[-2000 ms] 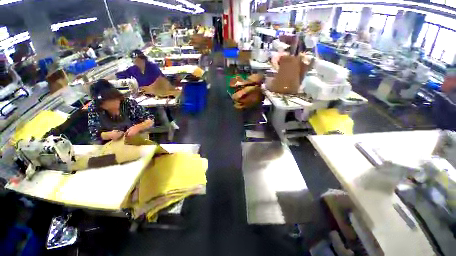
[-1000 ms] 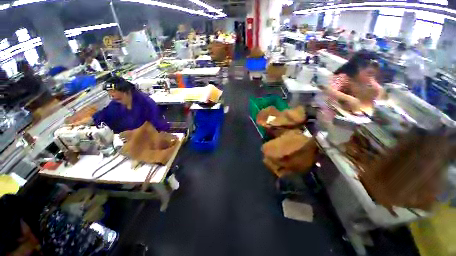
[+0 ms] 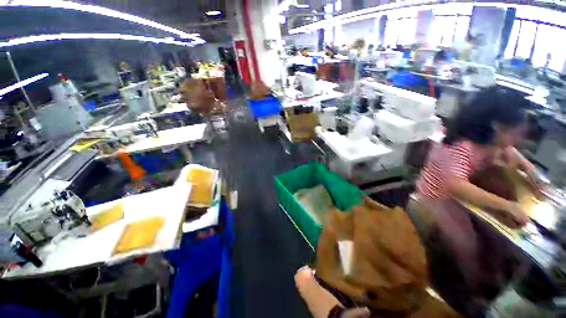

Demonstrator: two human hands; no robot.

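Note:
A rumpled brown bundle of leather-like pieces point(image 3: 372, 248), with a pale tag or slip on it, lies nearest in front of me at the lower right. One of my hands, which looks like my right hand point(image 3: 313, 292), shows at the bottom edge just left of the bundle, with a dark band at the wrist. It is blurred and cut off by the picture's edge. Whether it touches or holds anything cannot be told. My left hand is not in view.
A green crate point(image 3: 291, 202) stands behind the bundle. A person in a striped top point(image 3: 456, 171) works at the right. At left, a table point(image 3: 167, 214) bears a sewing machine point(image 3: 53, 217) and yellow-tan panels point(image 3: 139, 234). A blue bin point(image 3: 224, 267) stands beside it. A dark aisle runs ahead.
The view has moved forward along the aisle. The purple-clad person and that table have left view. The brown bundle and green crate are nearer, and my hand has come in at the bottom.

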